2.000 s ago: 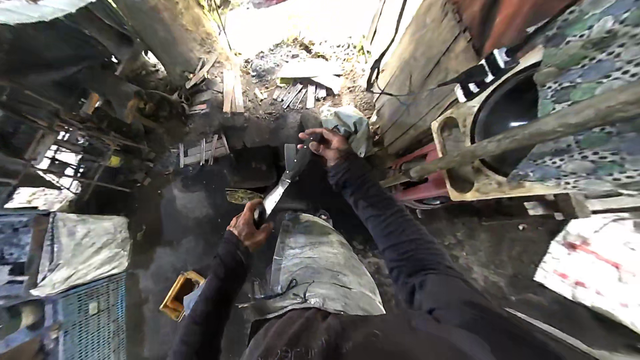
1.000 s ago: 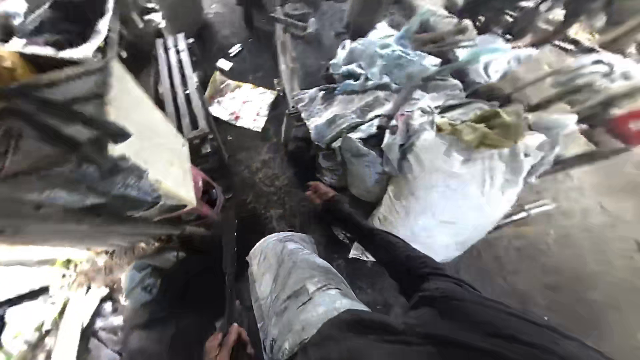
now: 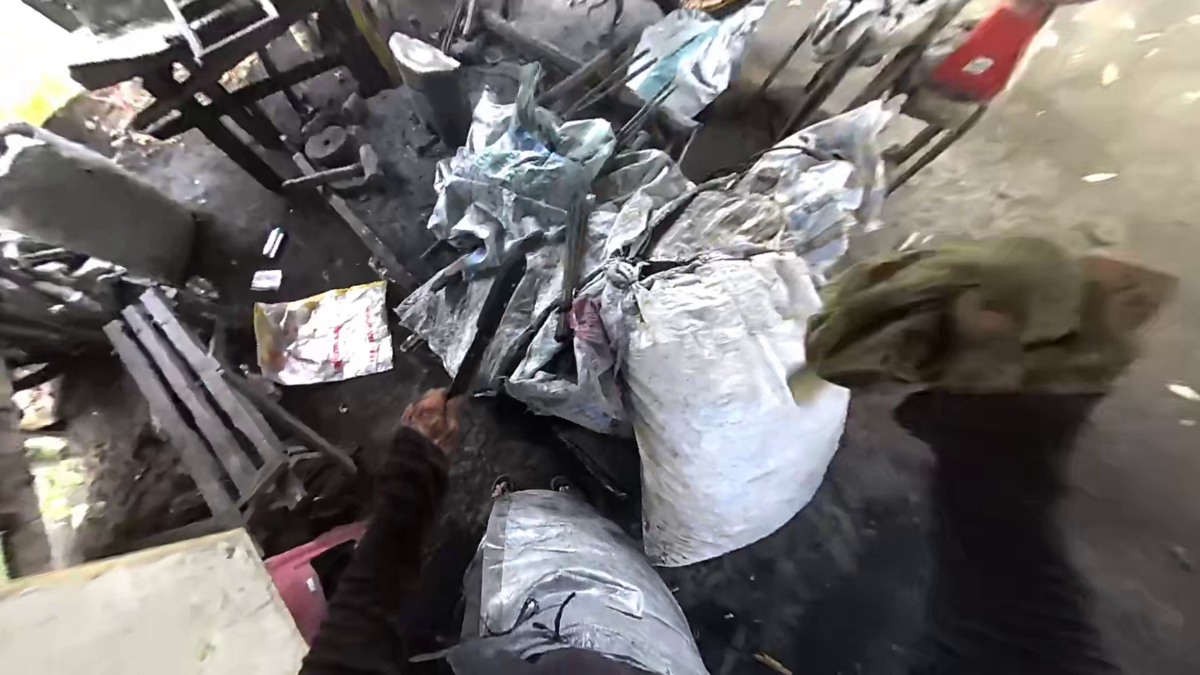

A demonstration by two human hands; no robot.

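My left hand [image 3: 433, 422], left of centre, grips the lower end of a long dark blade-like tool [image 3: 487, 323], which points up and away across crumpled plastic sheeting [image 3: 525, 173]. At the right, my dark-sleeved right arm reaches forward to a bunched olive-green cloth [image 3: 900, 319]. My right hand [image 3: 980, 319] is blurred among its folds and seems to hold it. Between the hands leans a full white woven sack [image 3: 731, 412], with a dark tie at its gathered top. A grey-white sheet [image 3: 572, 581] covers my lap or legs.
Grey wooden slats [image 3: 187, 403] and a flattened printed sack [image 3: 323, 333] lie at the left. A pale board [image 3: 150, 609] and a red plastic object [image 3: 309, 577] are at lower left. Dark poles [image 3: 825, 84] and a red item [image 3: 989, 56] are at upper right.
The olive cloth lay on the pile one second ago; it is now lifted at my right hand. My left hand has raised the long dark tool forward. The view has turned strongly.
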